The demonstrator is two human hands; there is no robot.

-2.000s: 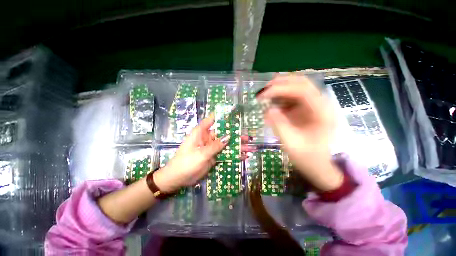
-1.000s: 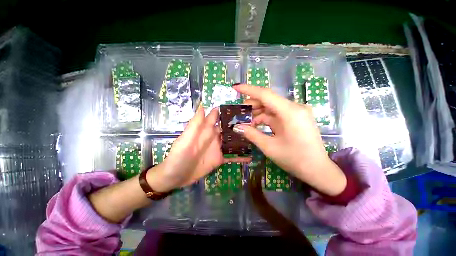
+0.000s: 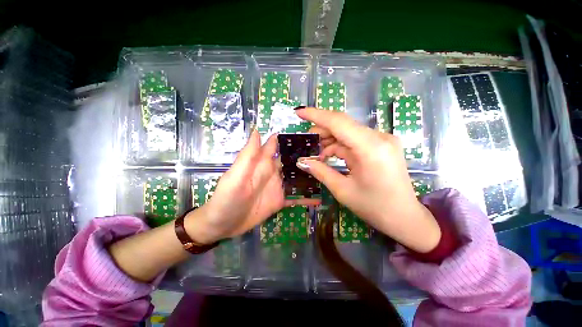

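A dark brown-black dome sheet (image 3: 298, 153) with small dots is held over the middle of a clear blister tray (image 3: 223, 282). My left hand (image 3: 239, 191) holds it from the left and below, with fingers under its lower edge. My right hand (image 3: 367, 169) has its thumb on the sheet's face and a raised dark-nailed fingertip above it. A thin green edge shows below the sheet; the rest of what lies under it is hidden. Green keypad boards (image 3: 330, 96) lie in the tray pockets. Covered boards (image 3: 161, 119) with silvery rectangles lie at the upper left.
Stacked clear trays (image 3: 38, 179) stand at the left. A white sheet of dark dome stickers (image 3: 488, 140) lies right of the tray. Clear plastic edges (image 3: 545, 121) stand at far right. A pale metal upright (image 3: 320, 25) is behind the tray. Brown hair hangs over the tray front.
Two seconds ago the left hand held a bare green board and the right hand was blurred. The dark sheet now covers where the board was. Since one second ago the hands have barely moved.
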